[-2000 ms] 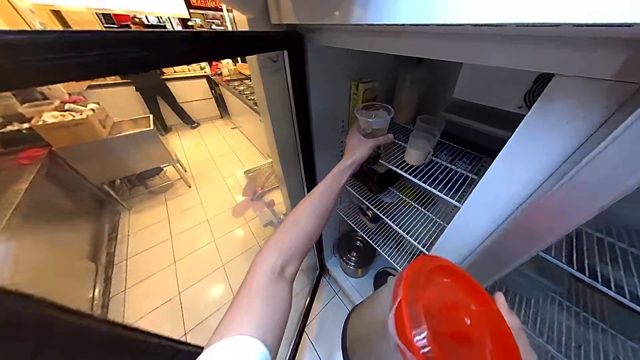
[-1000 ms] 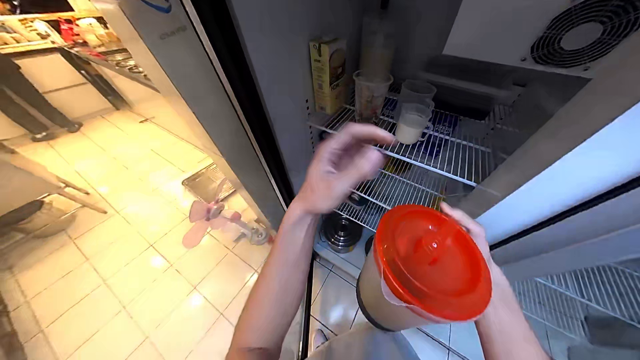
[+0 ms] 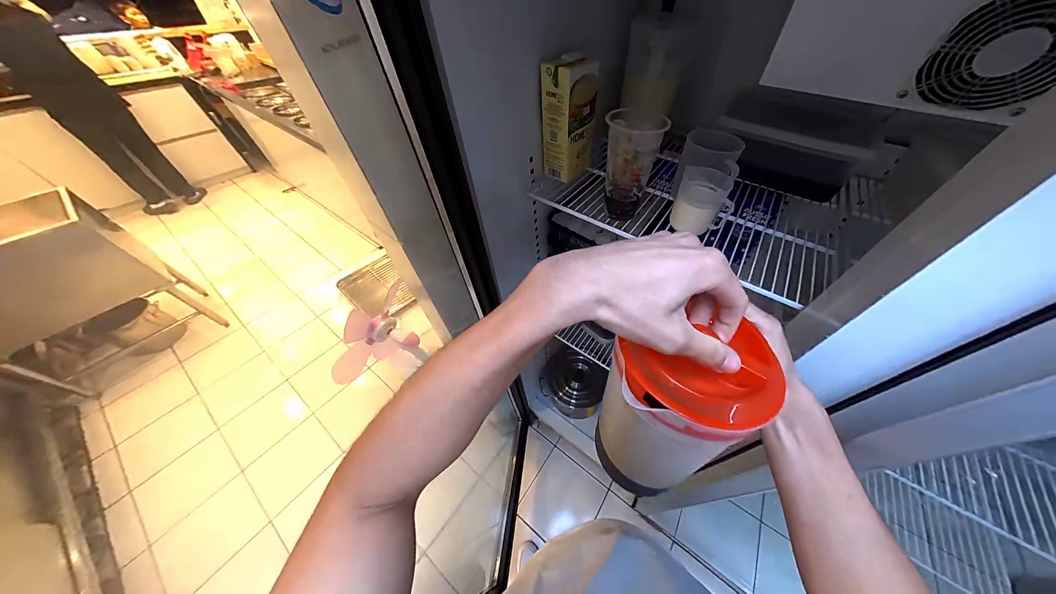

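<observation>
A translucent plastic pitcher [image 3: 660, 441] with pale contents is in front of the open fridge. My left hand [image 3: 652, 289] comes over it from above, fingers pinching the knob of its red plastic lid [image 3: 714, 388]. The lid looks slightly raised at the near left rim. My right hand [image 3: 771, 342] holds the pitcher from its far right side, mostly hidden behind the lid. On the upper wire shelf beyond stand a clear cup with dark and reddish contents [image 3: 634, 165], a measuring cup of whitish liquid [image 3: 700, 202] and a yellow carton [image 3: 569, 120].
The glass fridge door [image 3: 478, 462] stands open on the left. A fan grille [image 3: 990, 54] is at the upper right inside, and a round metal container [image 3: 575, 381] sits low in the fridge. Across the tiled floor, a person [image 3: 99, 115] stands by a counter near a metal table [image 3: 91, 289].
My left hand has let go of the clear cup, now on the shelf, and moved over to the pitcher's red lid. The view has shifted toward the fridge.
</observation>
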